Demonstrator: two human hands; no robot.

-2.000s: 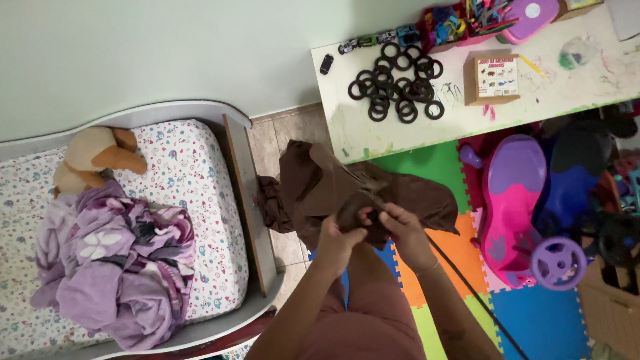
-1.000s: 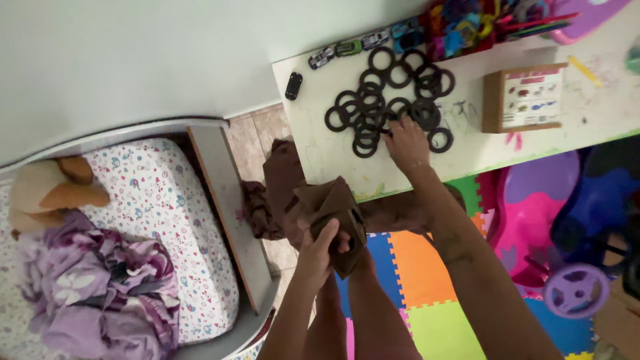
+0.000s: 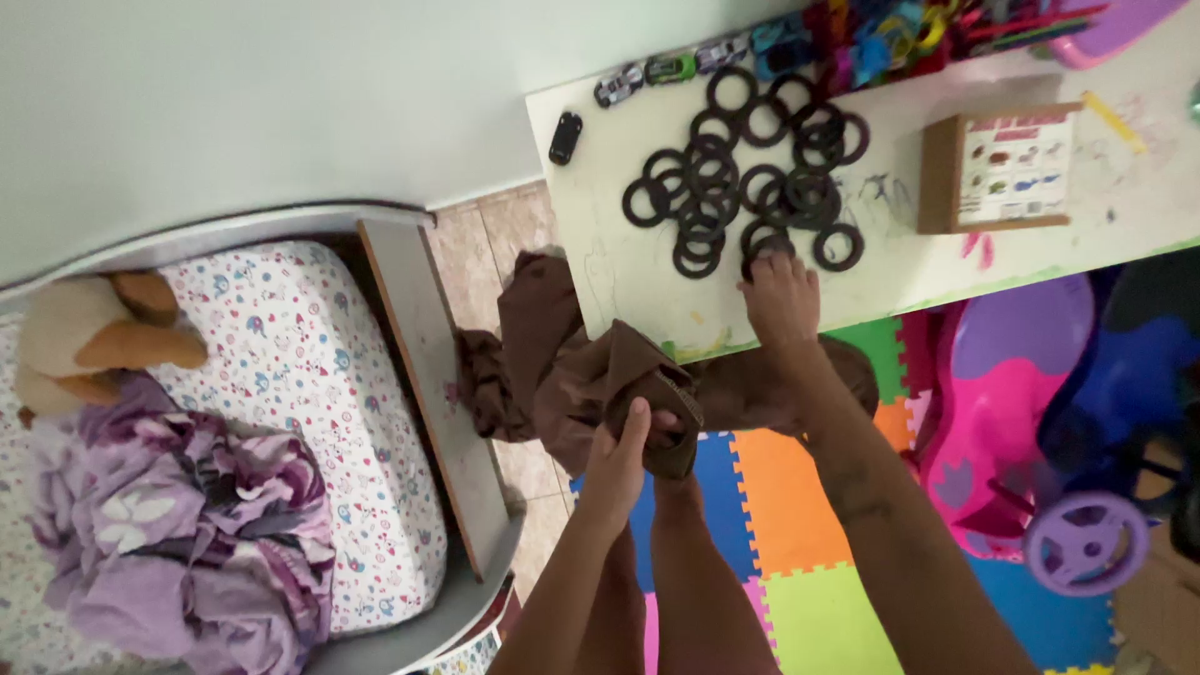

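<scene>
My left hand (image 3: 623, 459) grips a gathered edge of brown fabric (image 3: 600, 375), thumb on top, fingers partly inside a fold that shows stitching. The cloth hangs below the table's edge and spreads to both sides. My right hand (image 3: 783, 291) rests on the white table, its fingertips over a black ring (image 3: 766, 239) near the front of a loose pile of black rings (image 3: 708, 173). Whether the fingers are closed on that ring is not clear. A single black ring (image 3: 838, 247) lies just right of this hand.
The white table (image 3: 637, 291) also bears toy cars (image 3: 670, 68), a cardboard box (image 3: 942, 178) and a yellow stick (image 3: 1114, 122). At left stands a small bed (image 3: 422, 375) with a purple blanket (image 3: 178, 534) and plush toy (image 3: 103, 337). A pink ride-on toy (image 3: 994, 403) stands right, by foam mats (image 3: 797, 506).
Two seconds ago both hands were together on the brown fabric. My right hand has since moved to the rings on the table, while my left has kept the cloth. The view has moved closer.
</scene>
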